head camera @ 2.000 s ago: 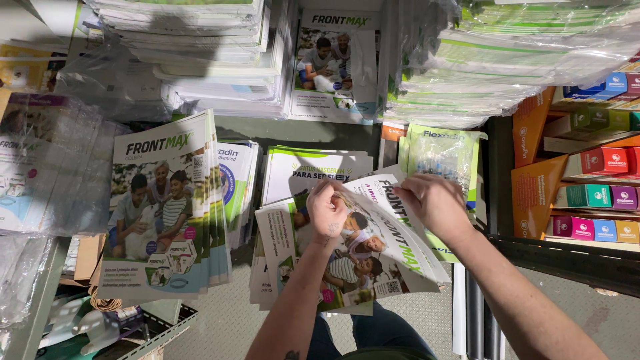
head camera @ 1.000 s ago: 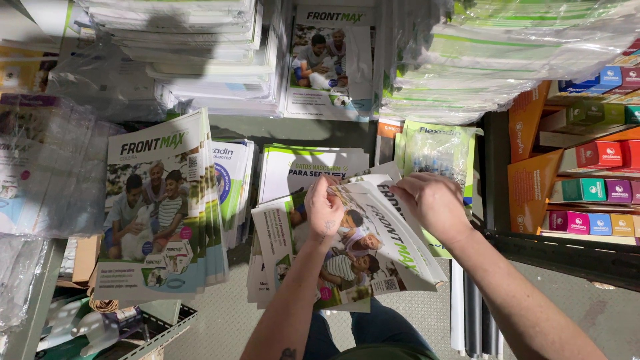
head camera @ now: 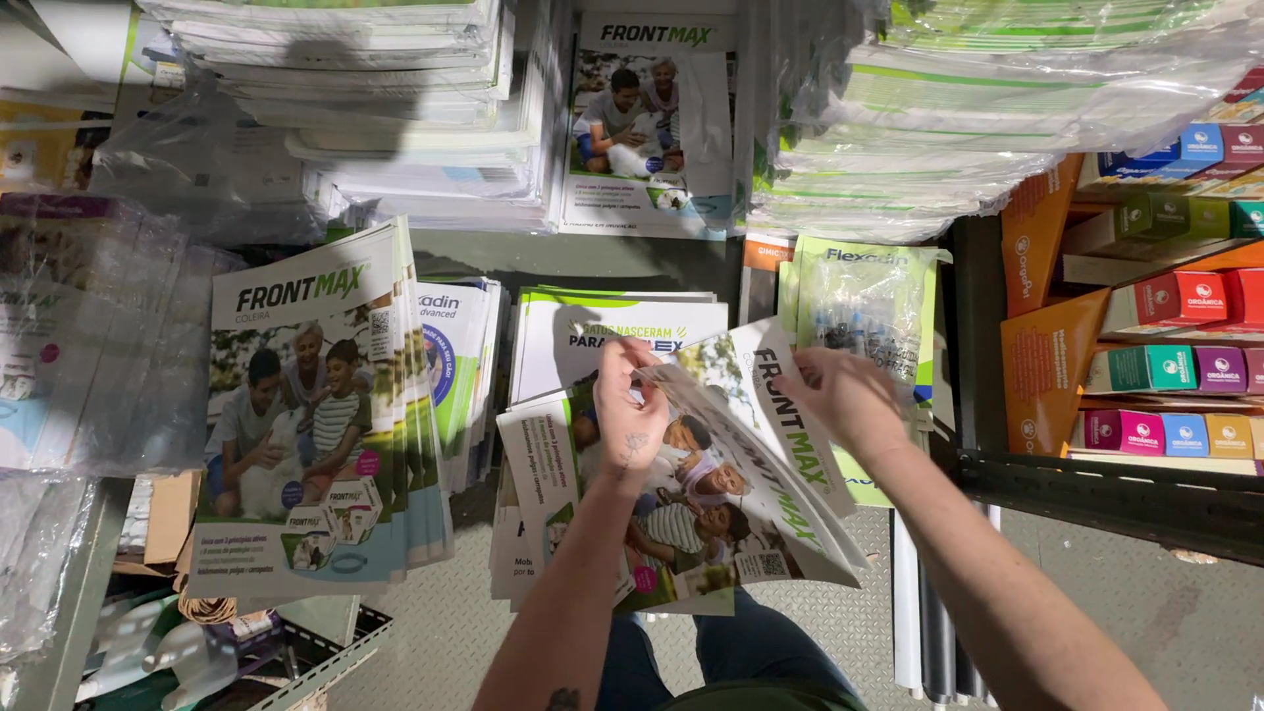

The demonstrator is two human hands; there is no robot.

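Observation:
Several printed Frontmax leaflets (head camera: 731,474), turned sideways and slightly fanned, are held between both hands. My left hand (head camera: 632,410) grips their left edge, and my right hand (head camera: 854,400) pinches the upper right part. Beneath them lie more leaflets (head camera: 543,444), partly covered. Behind is a white and green stack of leaflets (head camera: 553,341). To the left stands a fanned pile of Frontmax leaflets (head camera: 296,425), with Flexadin leaflets (head camera: 459,375) just behind it. A green Flexadin leaflet (head camera: 869,272) with a clear plastic bag on it is beside my right hand.
Tall stacks of plastic-wrapped leaflets (head camera: 908,128) and white printed stacks (head camera: 425,109) fill the back, a Frontmax stack (head camera: 647,128) between them. Small coloured boxes (head camera: 1165,301) sit in orange holders at right. A perforated metal shelf edge (head camera: 331,657) is low left, above a textured metal floor (head camera: 425,632).
The held leaflets have shifted slightly and their upper sheets are spread a little more apart. Both hands stay on them; the piles around look the same.

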